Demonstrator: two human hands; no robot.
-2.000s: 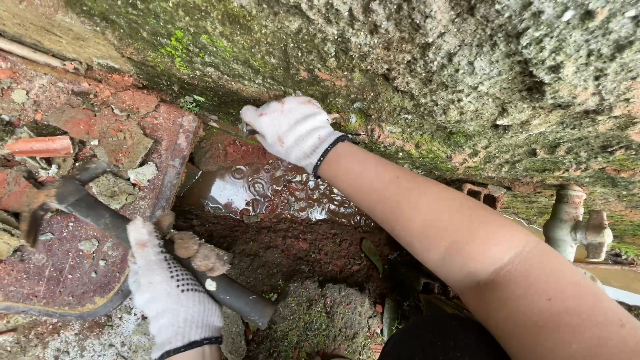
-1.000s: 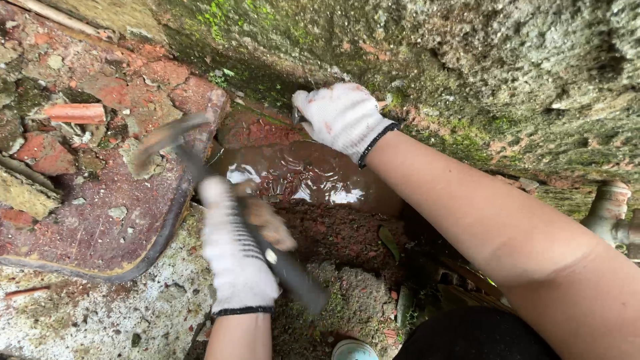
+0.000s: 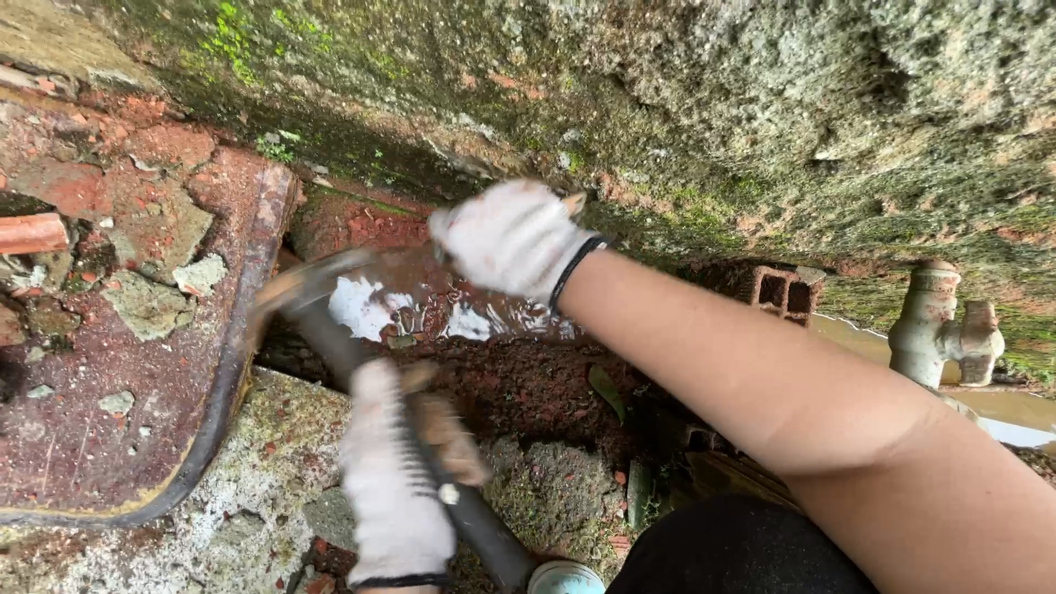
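Note:
My left hand point(image 3: 396, 487), in a white knitted glove with dark grip dots and brown-stained fingers, is closed around the dark handle of a hammer point(image 3: 495, 528). The blurred hammer head point(image 3: 305, 285) is over the gap between the reddish slab's edge and the muddy puddle point(image 3: 437, 305). Farther up, my right hand point(image 3: 516, 239), gloved in stained white, is closed at the foot of the mossy wall point(image 3: 660, 99), above the puddle. A hard object, mostly hidden, is in its fist; its kind cannot be told.
Mortar chunks point(image 3: 148, 305) and a broken terracotta piece point(image 3: 33, 233) lie on the reddish slab point(image 3: 107, 462) with its dark rim. At right are a hollow brick point(image 3: 784, 293) and a pipe fitting point(image 3: 928, 326) in muddy water. A dark-clothed knee point(image 3: 742, 553) is at the bottom.
My left hand has carried the hammer right, from over the slab to beside the puddle, nearer my right hand. My right hand stays closed at the wall's foot.

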